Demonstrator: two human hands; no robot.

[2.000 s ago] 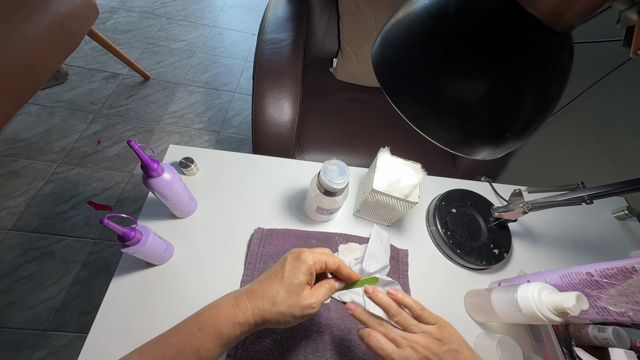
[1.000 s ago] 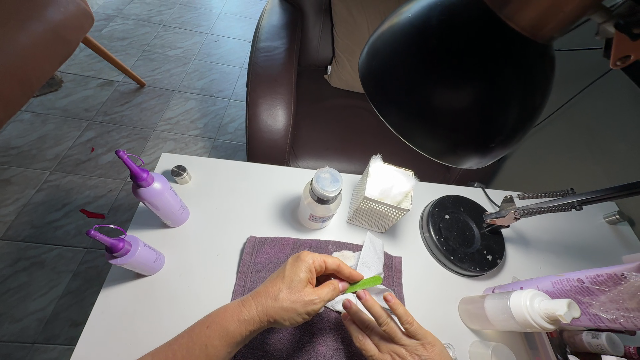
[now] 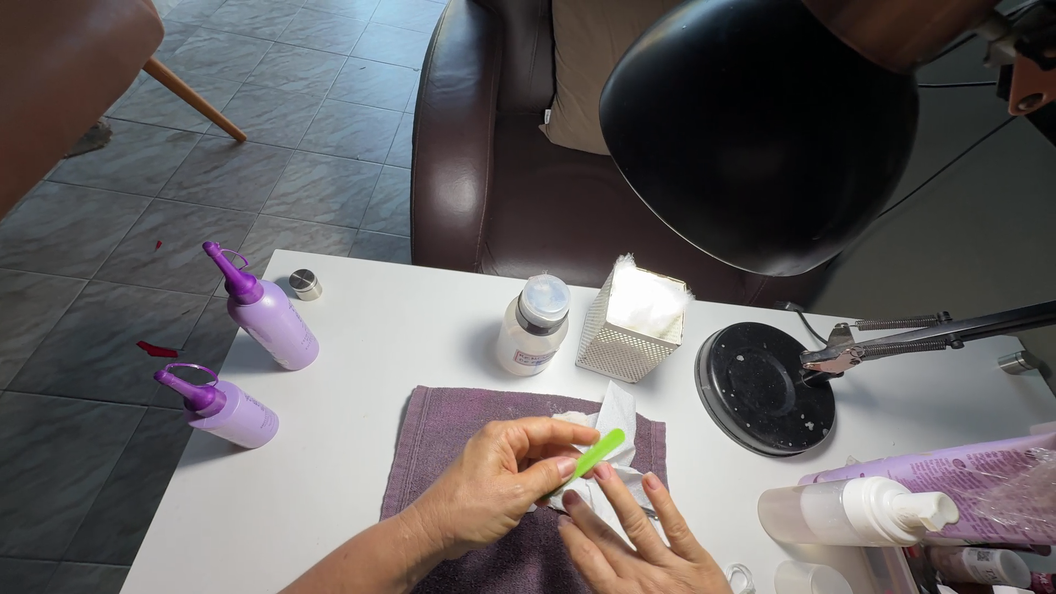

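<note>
Between thumb and fingers, my left hand [image 3: 516, 478] pinches a green nail file [image 3: 601, 450], whose free end points up and to the right. The file lies close to the fingertips of my right hand [image 3: 639, 528]; whether it touches a nail is hard to tell. My right hand is spread, palm down, with nothing gripped. Under both hands are a crumpled white tissue [image 3: 617, 417] and a purple towel [image 3: 462, 421]. Beyond the towel stand a clear pump bottle [image 3: 535, 330] and a perforated metal holder [image 3: 623, 342] filled with white cotton pads or wipes.
Two lilac squeeze bottles [image 3: 276, 326] and a small metal cap [image 3: 305, 285] stand at the left of the white table [image 3: 330, 429]. A black desk lamp [image 3: 759, 132] hangs over the right side above its round base [image 3: 767, 388]. A foam pump bottle [image 3: 850, 511] lies at the right.
The green file has tilted more steeply upward in my left hand. The fingers of my right hand are spread wider apart.
</note>
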